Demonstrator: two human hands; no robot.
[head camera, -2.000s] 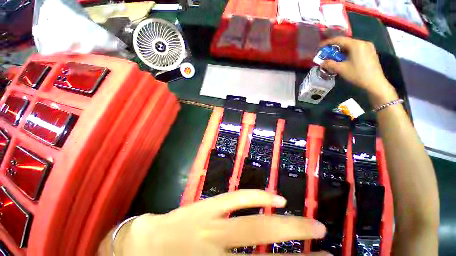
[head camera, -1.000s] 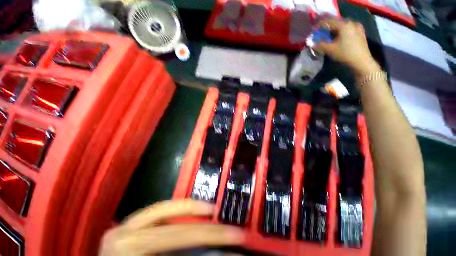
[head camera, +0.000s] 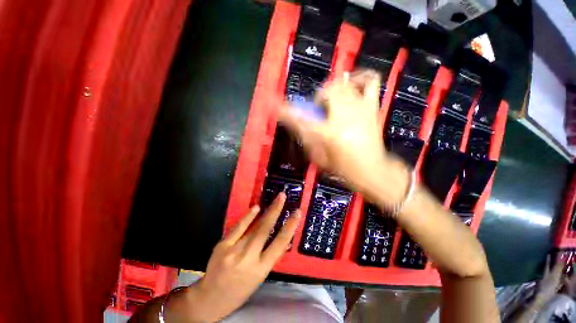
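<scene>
Several black flip phones (head camera: 326, 221) lie hinged open in the red foam tray (head camera: 247, 170), with keypads and "4G" marks showing. My left hand (head camera: 237, 262) is open, its fingers spread over the keypad of the phone at the tray's lower left. My right hand (head camera: 347, 129) is above the tray's upper left part, blurred, with its fingers closed on a small blue item (head camera: 311, 111). That item is over the keypad of the upper left phone. The right hand and wrist hide parts of the middle phones.
Tall stacked red trays (head camera: 76, 139) stand at the left. A pale box (head camera: 460, 9) and an orange and white card (head camera: 484, 48) are behind the tray. White sheets (head camera: 551, 94) lie at the right. More red trays (head camera: 140, 281) show below the bench. Another person's hand (head camera: 554, 275) is at lower right.
The view has moved closer over the tray. My right hand has come from beside the pale box to above the phones with the blue item. My left hand now has its fingers over a keypad.
</scene>
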